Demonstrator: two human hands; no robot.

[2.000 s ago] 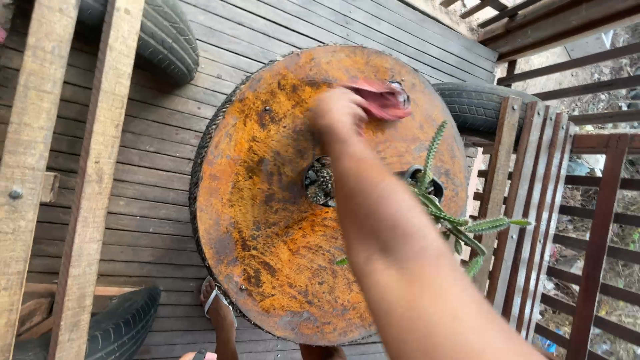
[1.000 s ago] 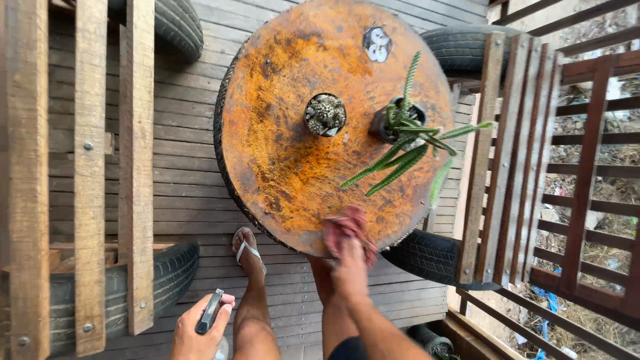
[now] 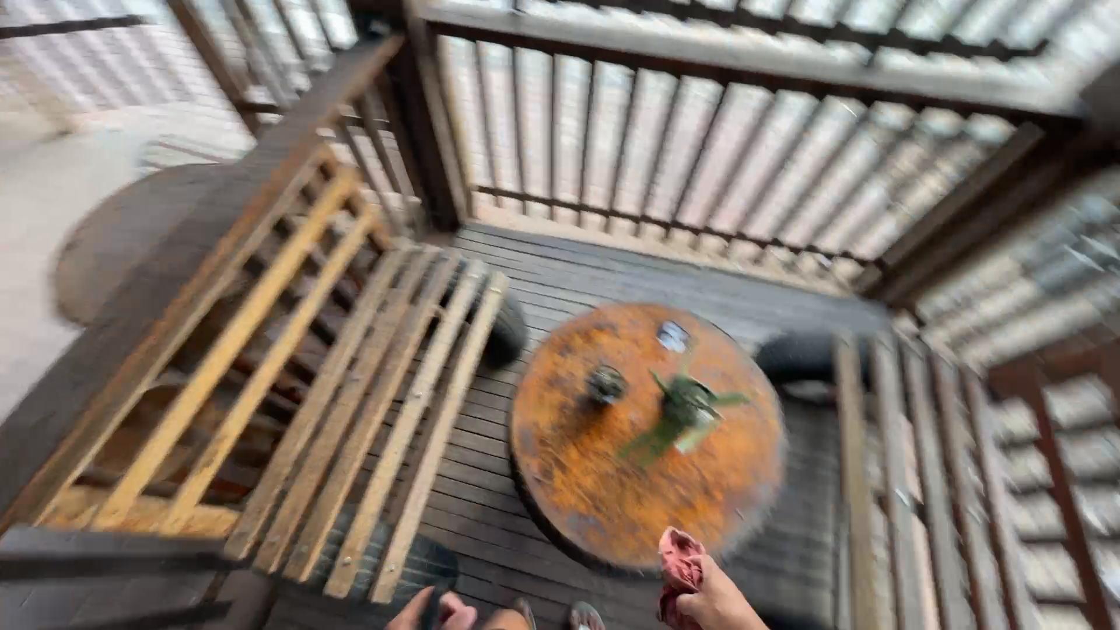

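My right hand [image 3: 717, 599] is closed on a crumpled reddish cloth [image 3: 681, 569] at the near edge of a round table [image 3: 577, 490] with a worn orange top. At the bottom edge, my left hand [image 3: 437, 610] is partly cut off, with a dark object [image 3: 430, 605] in its fingers; blur hides its details. Two potted plants stand on the table: a small cactus [image 3: 605, 385] left of centre and a long-stemmed green cactus [image 3: 687, 402] to its right. A small black-and-white item [image 3: 673, 336] lies near the far edge.
A slatted wooden bench [image 3: 376, 394] on tyres stands left of the table, and another slatted seat [image 3: 901, 490] stands to the right. Wooden railing [image 3: 665, 149] bounds the plank deck [image 3: 560, 262]. My feet [image 3: 584, 615] are below the table's near edge.
The view has swung up and widened to the railing. The cloth went from the table's far side to its near edge between the earlier frames, and my right hand still holds it.
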